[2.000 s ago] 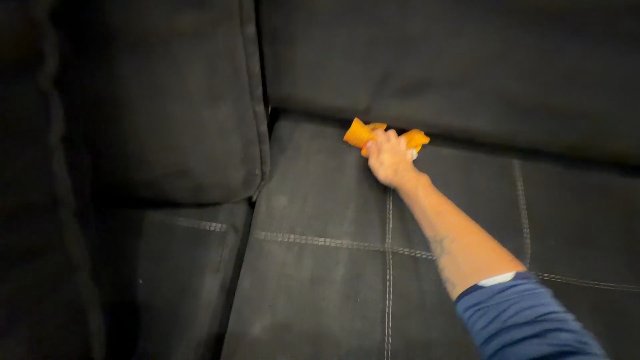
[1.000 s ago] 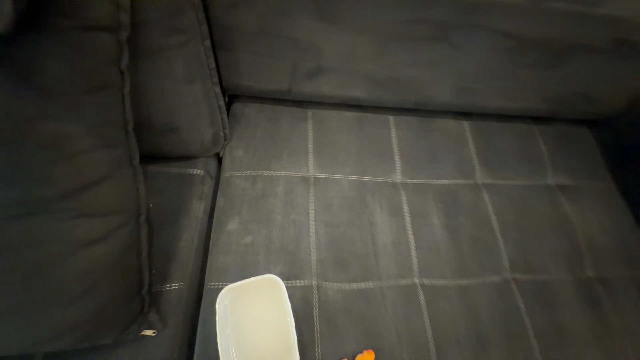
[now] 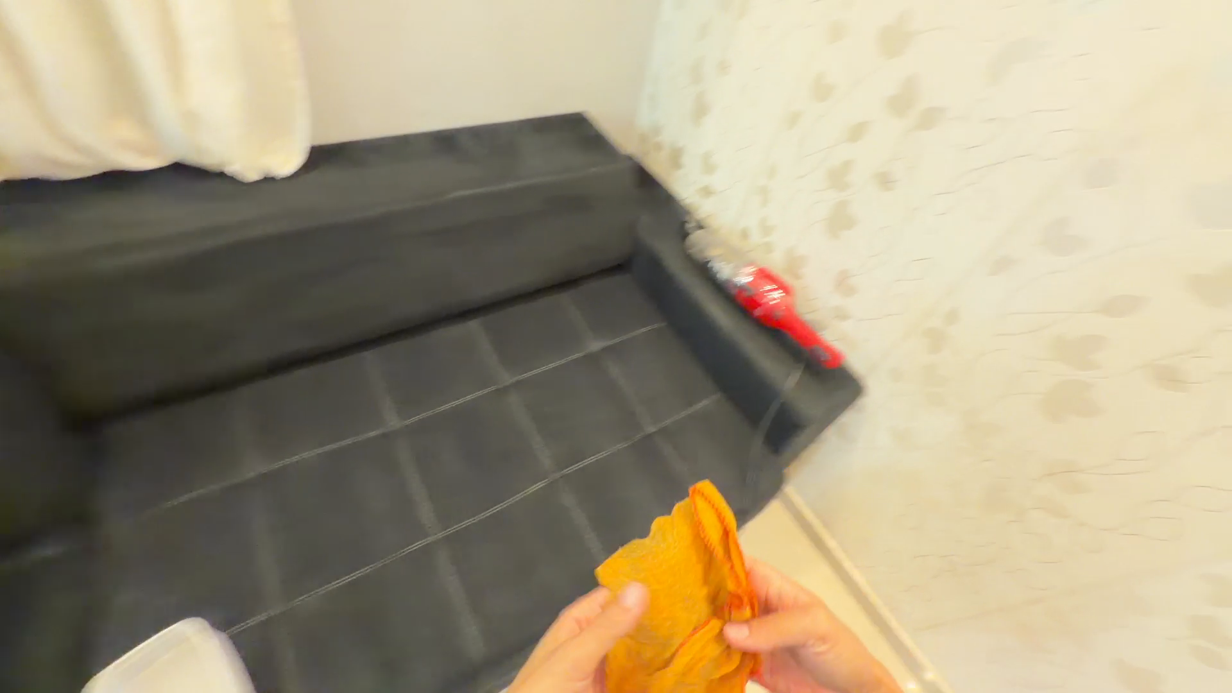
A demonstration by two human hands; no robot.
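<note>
An orange cloth with a darker stitched edge is held up between both hands at the bottom of the view. My left hand grips its left side, thumb on the front. On the other side, my right hand pinches the stitched edge between thumb and fingers. Beyond the hands lies the seat of a dark sofa with pale stitched squares. Part of a white plastic container shows at the lower left, on the seat.
A red and clear handheld appliance rests on the sofa's right armrest, with a thin cord hanging down. A cream curtain hangs over the backrest at the upper left. A leaf-patterned wall stands right of the sofa.
The view has swung right to the armrest and wall. Two seconds ago one hand pressed the orange cloth into the seat's back seam; now both hands hold it up.
</note>
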